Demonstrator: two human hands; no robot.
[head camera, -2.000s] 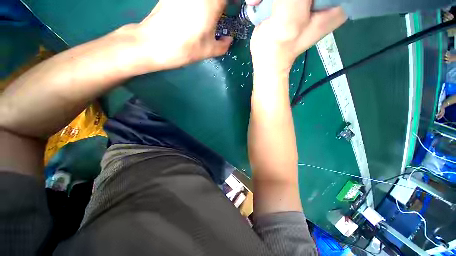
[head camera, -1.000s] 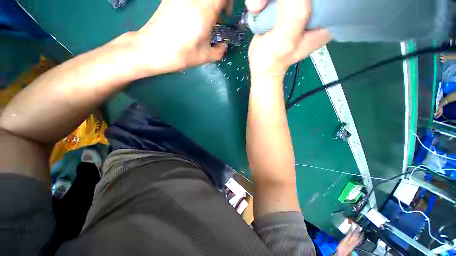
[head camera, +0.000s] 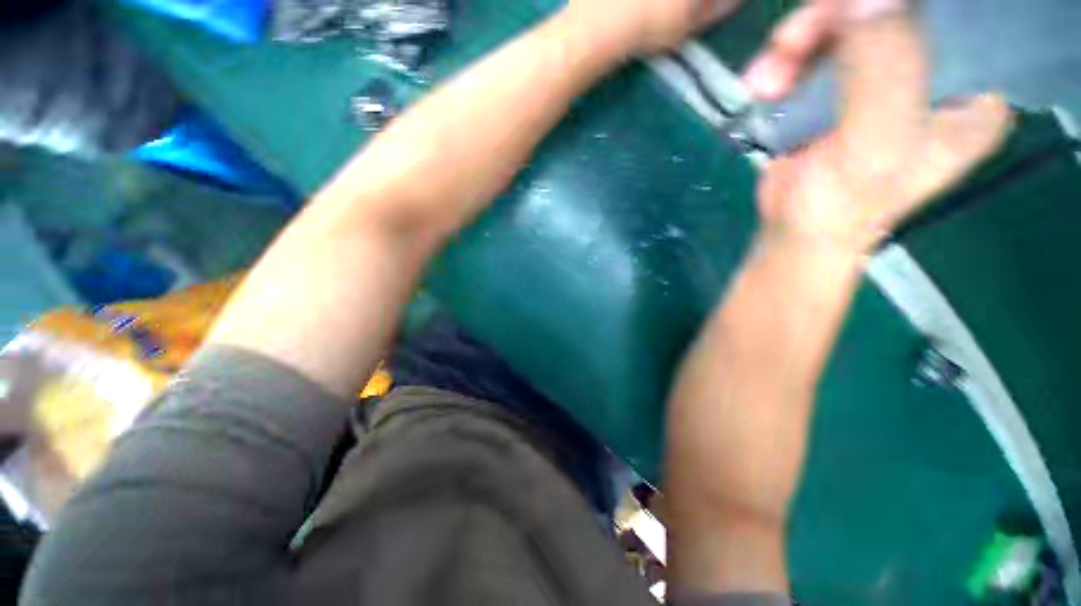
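The view is blurred. My right hand (head camera: 859, 142) is wrapped around the thick grey power tool (head camera: 990, 53) at the upper right. The tool's nose end (head camera: 749, 128) points left, past my fingertips. My left hand (head camera: 664, 18) is at the top edge, partly cut off, left of the tool and apart from it. Whether it holds anything is hidden. No circuit board shows between my hands. Small pale specks (head camera: 666, 237) lie on the green bench top (head camera: 563, 296) below my hands.
A silvery pile of board assemblies (head camera: 385, 26) lies at the top left, beside a blue bin (head camera: 213, 14). A small loose piece (head camera: 373, 109) lies near it. A stray board (head camera: 940, 367) touches the pale strip (head camera: 990, 408). A green block (head camera: 1008, 562) is lower right; an orange sack (head camera: 178, 322) is left.
The view has swung left, bringing the pile and blue bin into sight. My left hand has moved away from the tool's nose, and the board once between my hands no longer shows.
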